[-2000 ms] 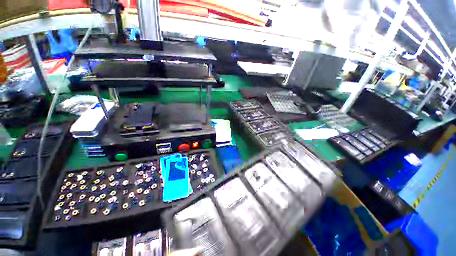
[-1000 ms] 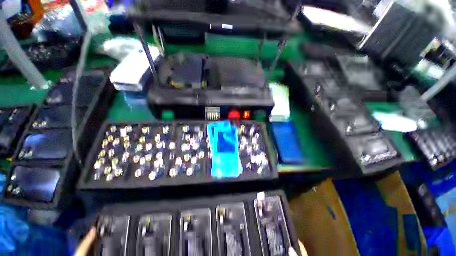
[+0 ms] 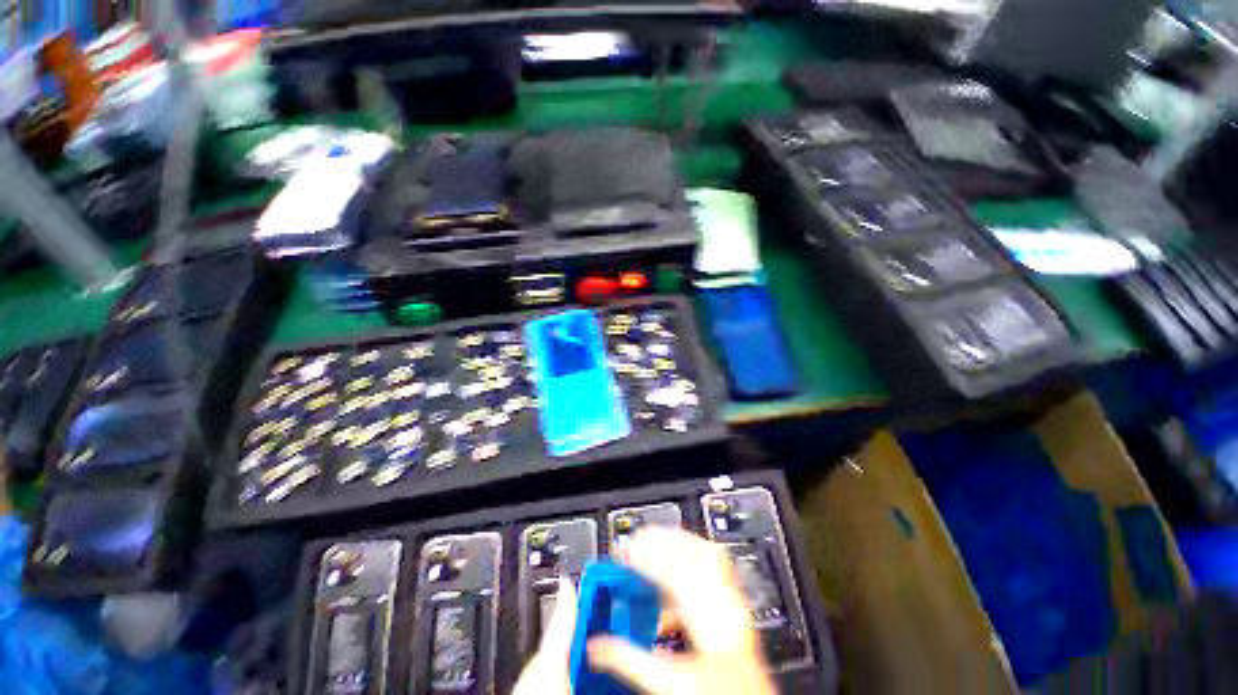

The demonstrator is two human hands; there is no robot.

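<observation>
My left hand and my right hand are at the bottom centre, blurred, the left partly cut off by the lower edge. They hold a blue phone-sized piece between them, over the black work tray. The tray holds several open phone bodies standing side by side in slots, camera ends away from me. The hands hide parts of the middle ones. Beyond it, the lens parts tray is filled with scattered ringed parts, and a light-blue film lies on them.
The press fixture stands behind, with a white sheet stack on its left. A dark blue stack and pale green sheets lie right. Side trays hold dark screens left and phone bodies right. A carton with blue film is lower right.
The work tray, carried and tilted earlier, now lies in front of the lens parts tray. My hands have left its sides and now hold a blue piece above it.
</observation>
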